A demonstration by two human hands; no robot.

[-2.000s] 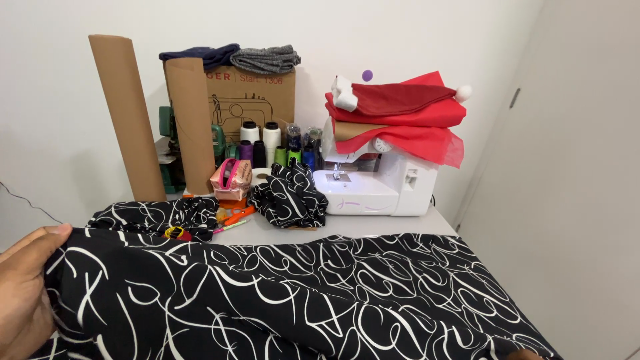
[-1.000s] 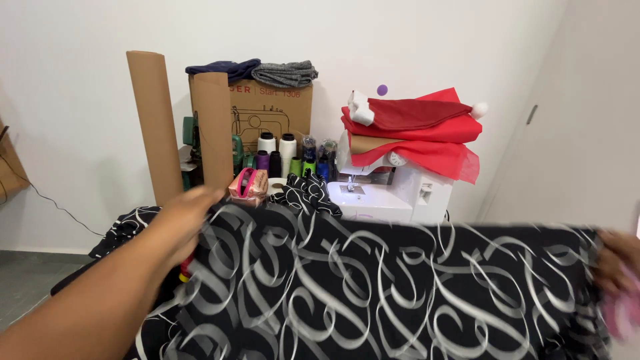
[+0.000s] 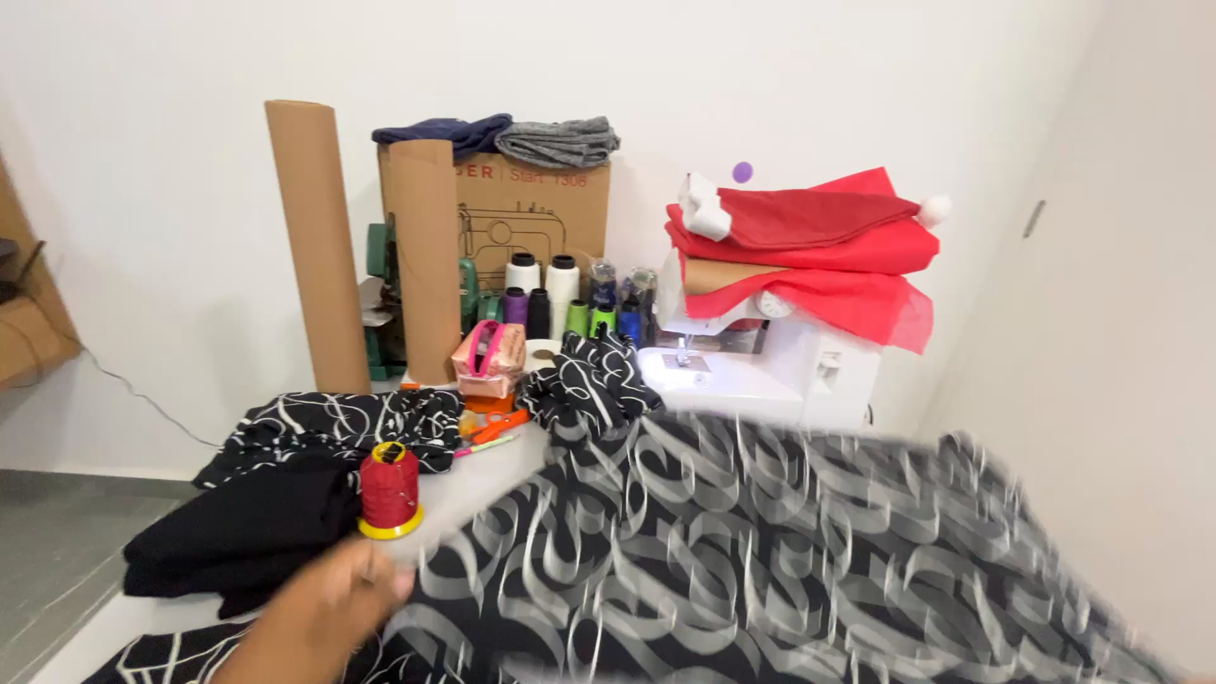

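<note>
A large black fabric with white swirls (image 3: 722, 560) spreads across the lower middle and right, blurred by motion. My left hand (image 3: 347, 594) pinches its left edge at the lower left, just in front of a cone of red thread (image 3: 389, 489) on a yellow base. My right hand is out of the frame. Left of the cone lies folded plain black fabric (image 3: 242, 532), with a gathered piece of the patterned fabric (image 3: 351, 423) behind it. Another crumpled patterned piece (image 3: 594, 380) sits near the middle, beside a white sewing machine (image 3: 807, 375) whose lamp is lit.
Orange-handled scissors (image 3: 499, 425) and a pink zip pouch (image 3: 489, 359) lie on the white table. Behind stand thread cones (image 3: 562, 285), cardboard tubes (image 3: 313, 247) and a cardboard box (image 3: 532, 214). Red fabric (image 3: 807, 247) is piled on the sewing machine.
The patterned fabric was held up between both hands one second ago; now it slants downward. My left hand is lower, uncovering the red thread cone. My right hand has left the view.
</note>
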